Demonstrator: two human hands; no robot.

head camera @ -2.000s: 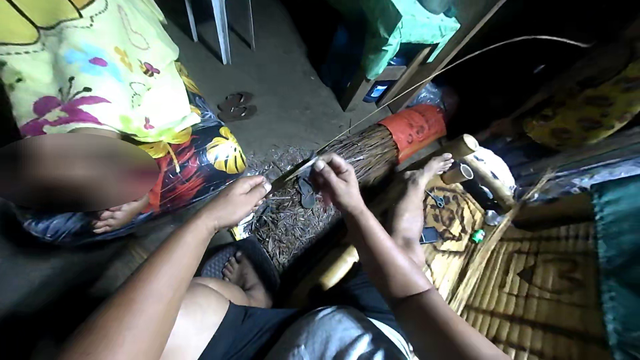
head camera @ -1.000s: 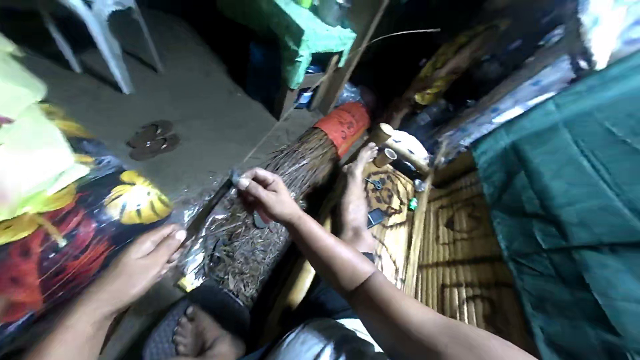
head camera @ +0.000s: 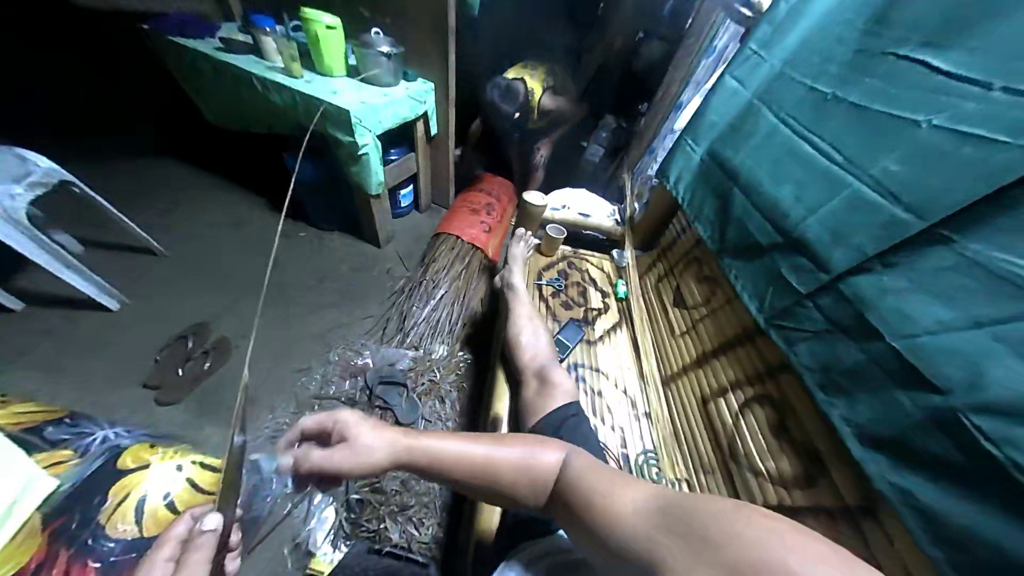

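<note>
My left hand (head camera: pixel 192 544) grips the dark lower end of a long, thin leaf strip (head camera: pixel 234 456), which rises upright and tapers to a fine tip near the table. Just right of the strip is my right hand (head camera: pixel 340 450), its fingers bent and a little blurred; whether something small is between them cannot be told. Below and behind the right hand lie dry leaf scraps (head camera: pixel 400 512) on clear plastic. A bundle of dry stalks (head camera: pixel 438 292), wrapped in an orange-red cover (head camera: pixel 480 214), lies beyond them.
Scissors (head camera: pixel 552 283), a mobile phone (head camera: pixel 569 339) and bamboo cups (head camera: pixel 552 239) are on the bamboo bench (head camera: pixel 620 384) by my outstretched leg. A person (head camera: pixel 528 104) bends over at the back. A cloth-covered table (head camera: pixel 320 100), a plastic chair (head camera: pixel 56 216) and slippers (head camera: pixel 188 364) stand or lie left.
My left hand now holds the strip upright, while my right hand is apart from it. The view has swung up and to the right, bringing the bending person into sight.
</note>
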